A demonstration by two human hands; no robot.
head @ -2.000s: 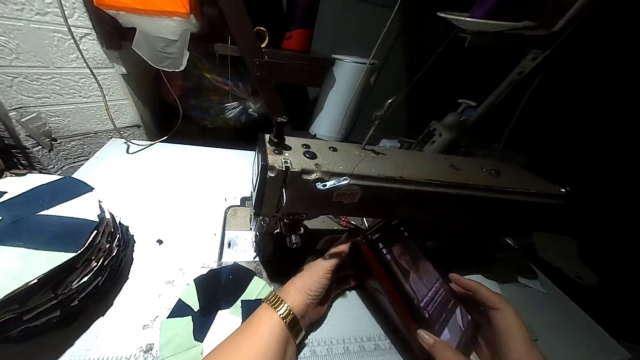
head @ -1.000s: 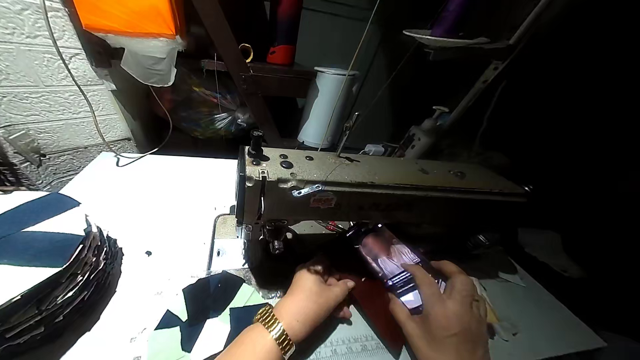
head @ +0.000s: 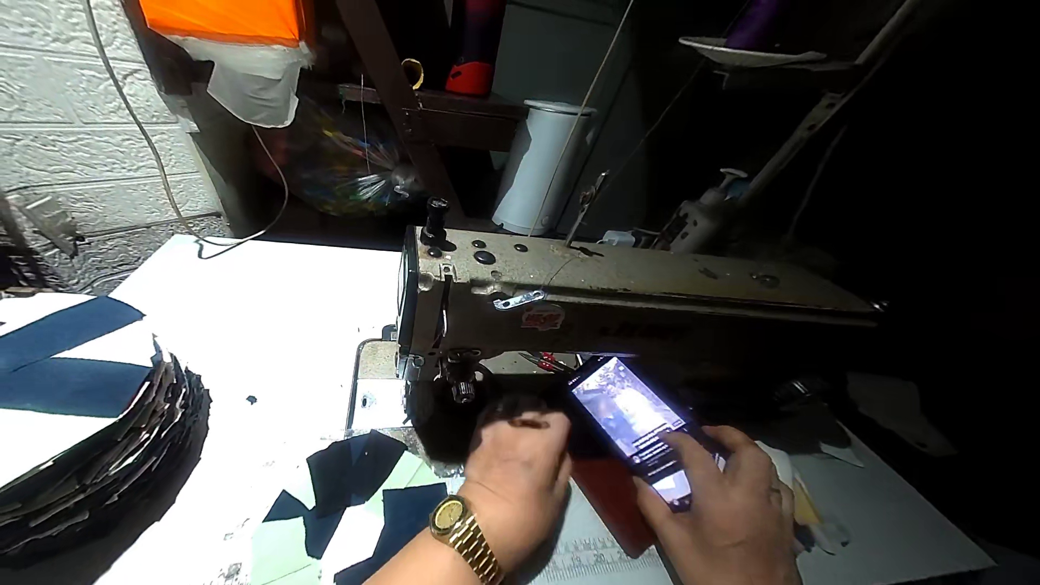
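Observation:
A smartphone (head: 630,414) with a lit screen rests in my right hand (head: 723,504), the thumb and a finger at its lower part. My left hand (head: 520,463), with a gold wristwatch (head: 463,528) on the wrist, lies with curled fingers below the arm of the industrial sewing machine (head: 634,280). Whether it holds anything is hidden in shadow. The phone's red-brown cover (head: 613,504) shows between the hands. Left of the watch lies a pieced patchwork (head: 357,487) of navy, white and pale green fabric.
A tall stack of round patchwork pieces (head: 97,431) stands on the white table (head: 268,301) at left. Red-handled scissors or snips (head: 548,361) lie behind the machine arm. A white container (head: 540,166) stands behind. Fabric scraps (head: 804,504) lie right of my right hand.
My left hand has left the phone's edge and sits nearer the needle area. My right hand has shifted from the phone's lower sides to across its lower right part, and the picture on the screen differs.

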